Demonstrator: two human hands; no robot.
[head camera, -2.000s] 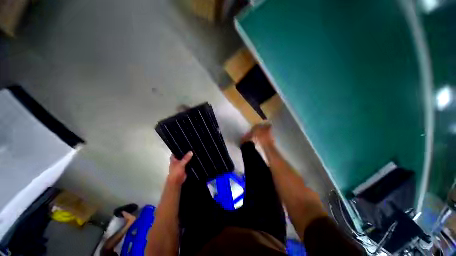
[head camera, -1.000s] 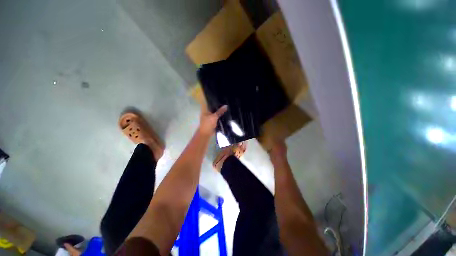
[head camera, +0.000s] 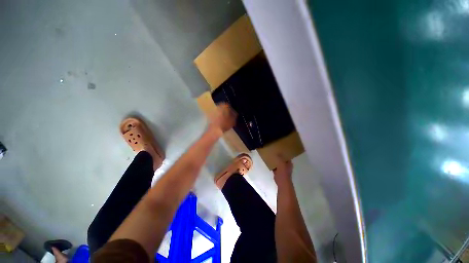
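Note:
The open cardboard carton (head camera: 229, 51) lies on the floor beside the bench, its flaps spread. Dark solar panels (head camera: 257, 97) with thin pale lines fill it; its far right side is hidden under the bench edge. My left hand (head camera: 224, 117) is at the carton's near left edge, against the panels' edge; its fingertips are blurred and I cannot tell if they grip a panel. My right hand (head camera: 283, 168) holds the carton's near flap (head camera: 282, 149) at its outer edge.
The green-topped bench (head camera: 380, 102) with a pale edge runs along the right. A blue plastic stool (head camera: 184, 226) is between my legs. My feet in tan clogs are on the grey floor (head camera: 77, 133). Another person's foot (head camera: 60, 255) and a brown box (head camera: 9, 233) show at lower left.
The panels in my left hand have gone down into the carton and lie lower and flatter. Earlier they were held over the floor. My right hand stays at the near flap.

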